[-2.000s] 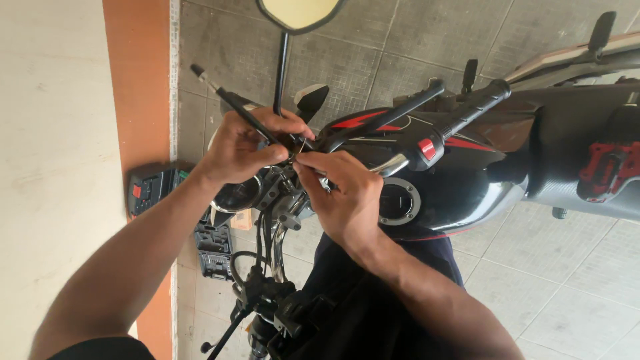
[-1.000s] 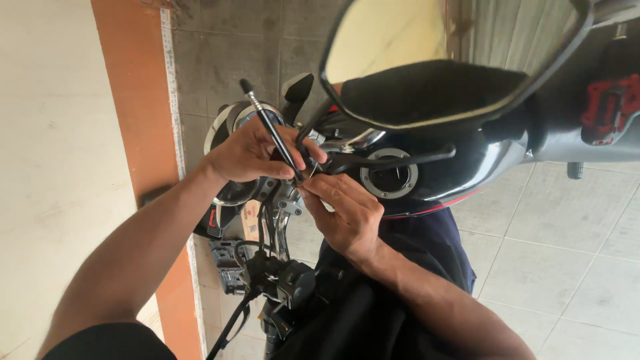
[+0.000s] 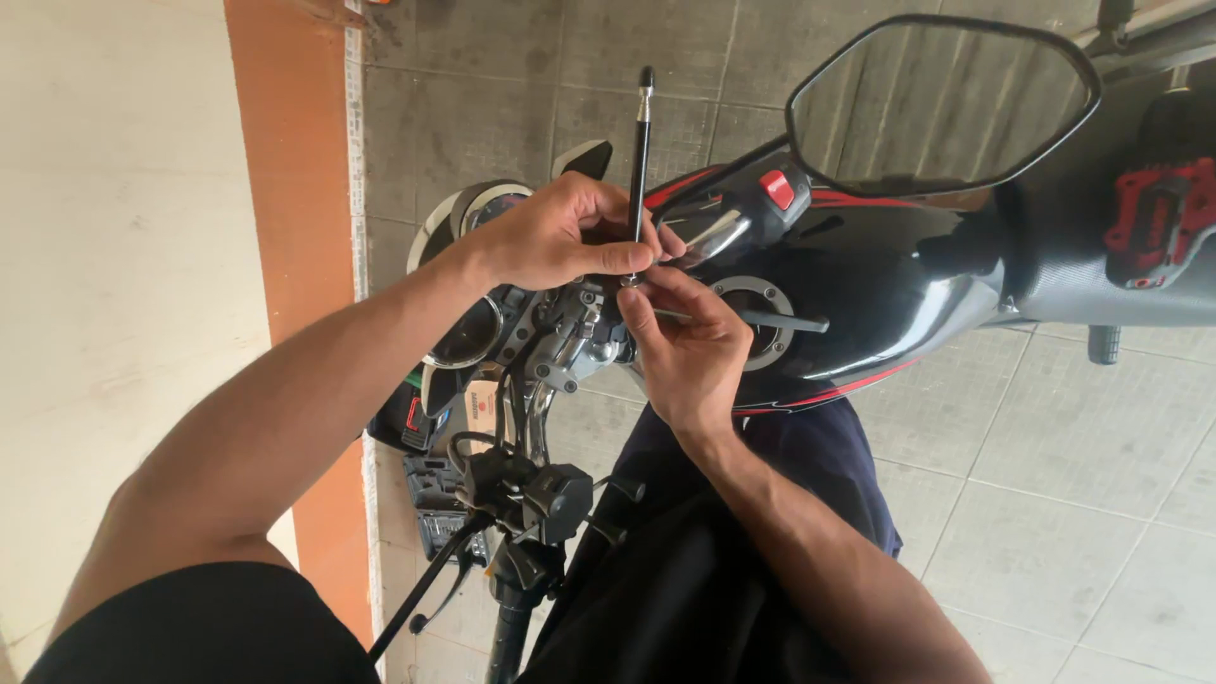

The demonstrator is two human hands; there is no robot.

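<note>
A slim black rod (image 3: 640, 171) with a silver collar and dark tip stands nearly upright in the image. My left hand (image 3: 584, 237) grips its lower part between thumb and fingers. The fingertips of my right hand (image 3: 689, 337) pinch a small silver metal piece (image 3: 631, 281) at the rod's lower end; its exact shape is partly hidden. Both hands are over the motorcycle's handlebar clamp (image 3: 570, 347). A lever (image 3: 788, 321) emerges from behind my right hand, across the ringed fuel cap (image 3: 765, 356) of the black tank (image 3: 883, 275).
A mirror (image 3: 940, 104) juts out at upper right, near a red handlebar switch (image 3: 776, 190). A red and black tool (image 3: 1159, 223) rests on the seat (image 3: 1054, 275). An open black tool case (image 3: 432, 480) and cardboard box (image 3: 482, 408) lie below the gauges (image 3: 465, 332), beside the wall (image 3: 294, 313).
The rod has gone from slanted to nearly upright in my left hand. The mirror, large over the tank a second ago, now appears farther right and smaller. Both hands remain together.
</note>
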